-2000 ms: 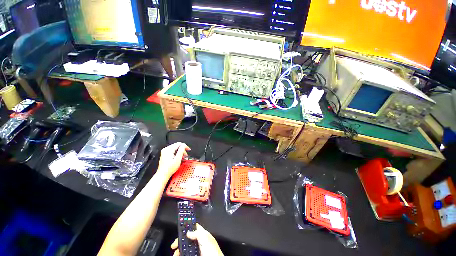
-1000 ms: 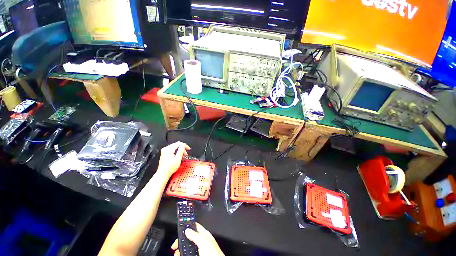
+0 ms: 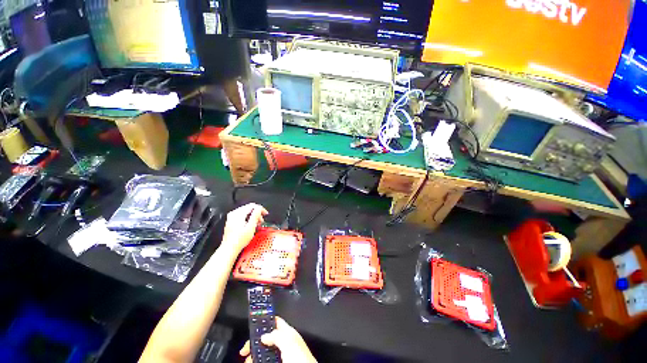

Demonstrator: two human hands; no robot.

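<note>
Three red set-top boxes with perforated faces and white labels lie in a row on the black bench: the left box (image 3: 268, 257), the middle box (image 3: 352, 262) and the right box (image 3: 462, 294). Clear plastic film shows around them. My left hand (image 3: 243, 221) is at the upper left corner of the left box; its fingers are bent, and whether they grip the box or a lead cannot be told. My right hand (image 3: 282, 343), cut off by the bottom edge, holds a long black remote control (image 3: 262, 322) with the thumb on its buttons.
Bagged black units (image 3: 154, 205) are stacked at left. A red tape dispenser (image 3: 537, 262) and an orange test box (image 3: 616, 291) stand at right. A green-topped shelf (image 3: 323, 148) behind holds two oscilloscopes (image 3: 333, 92), a white roll (image 3: 269, 111) and a white cable coil (image 3: 399, 127). Screens stand behind.
The far right screen has turned from black to blue. More small text shows on the dark middle screen. The view has shifted slightly; both hands stay in nearly the same place.
</note>
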